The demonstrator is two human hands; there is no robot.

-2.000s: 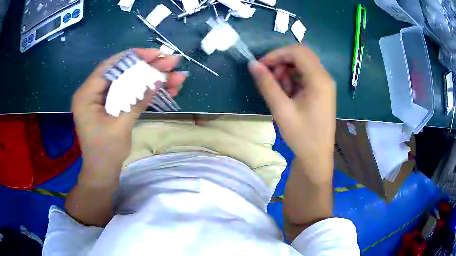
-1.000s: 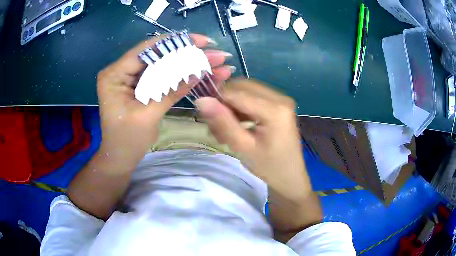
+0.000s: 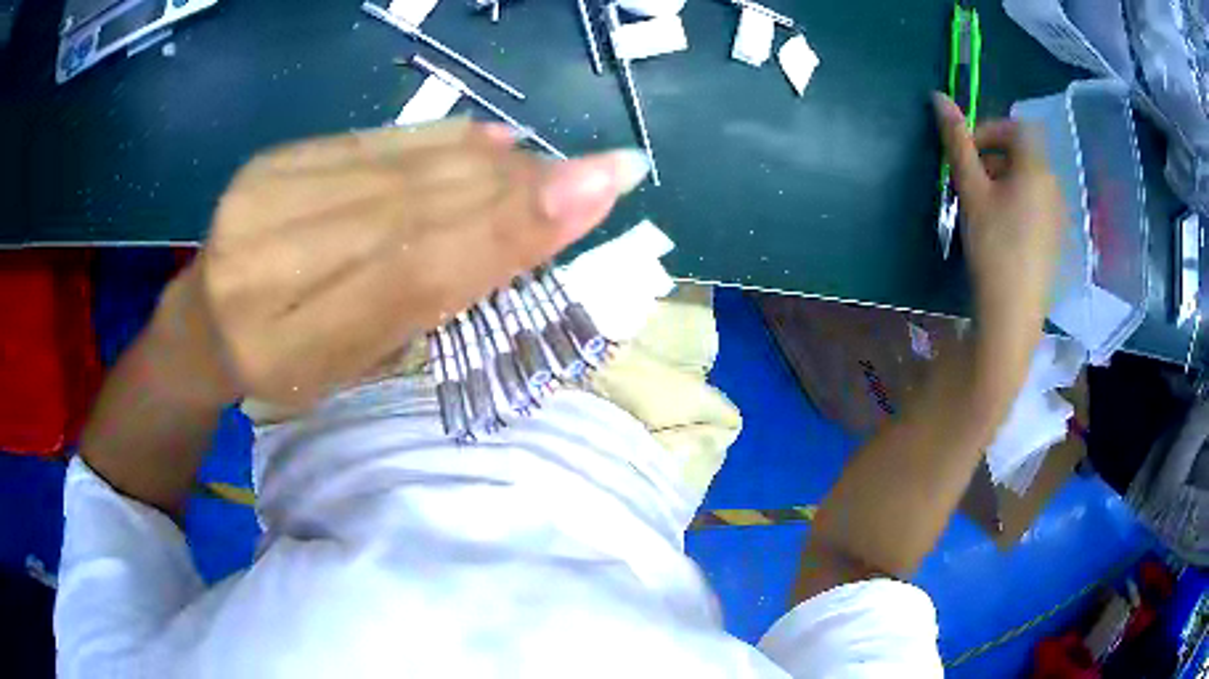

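Observation:
My left hand (image 3: 385,239) is turned back up and closed on a bundle of tagged tubes (image 3: 511,348) above my lap. The tube ends fan out below the hand toward me, and white flag labels (image 3: 617,281) stick out at its right. My right hand (image 3: 1008,199) is at the slim green hand tool (image 3: 965,73) on the bench at the right. Its thumb and index finger are on either side of the tool's lower part; whether they grip it is unclear. A loose pile of tagged tubes (image 3: 634,100) lies at the far centre.
A digital scale (image 3: 119,29) is at the far left. A clear empty plastic box (image 3: 1085,199) lies right of my right hand, with clear bags (image 3: 1127,40) behind it. A cardboard carton (image 3: 849,358) with white material stands below the bench edge.
My left hand has rolled over, so the tube ends now point toward me. My right hand has left the bundle and moved right to the green tool.

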